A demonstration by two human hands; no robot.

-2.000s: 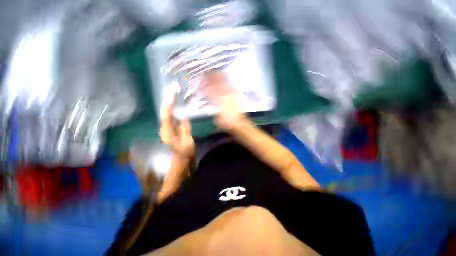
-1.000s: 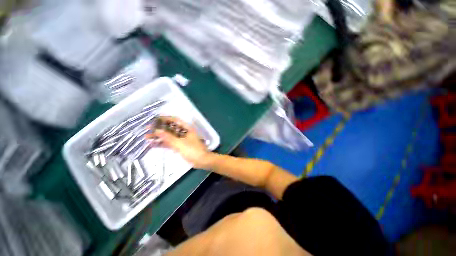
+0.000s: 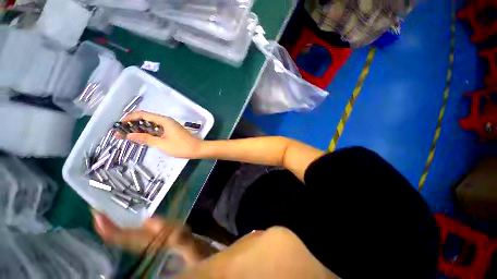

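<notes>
A white tray (image 3: 206, 117) with rounded corners holds many silver cylindrical metal units (image 3: 115, 175), lying loose in its middle and lower part. My right hand (image 3: 169, 137) is over the tray, its fingers closed around a row of several metal units with dark round ends towards me. My left hand (image 3: 128, 234) is blurred at the tray's near-left edge; whether it holds anything cannot be told. A small dark piece (image 3: 192, 125) lies in the tray near its right corner.
Stacked frosted boxes (image 3: 32, 128) stand at the left, and more plastic boxes (image 3: 218, 32) at the back. A clear bag (image 3: 283, 82) hangs at the bench edge. A paper slip (image 3: 150, 66) lies on the green mat (image 3: 191, 82). Red stools (image 3: 327, 60) stand on the blue floor.
The view has shifted, so the tray's place and angle differ. My right hand still holds its row of units over the tray. My left hand has come into view at the tray's near edge.
</notes>
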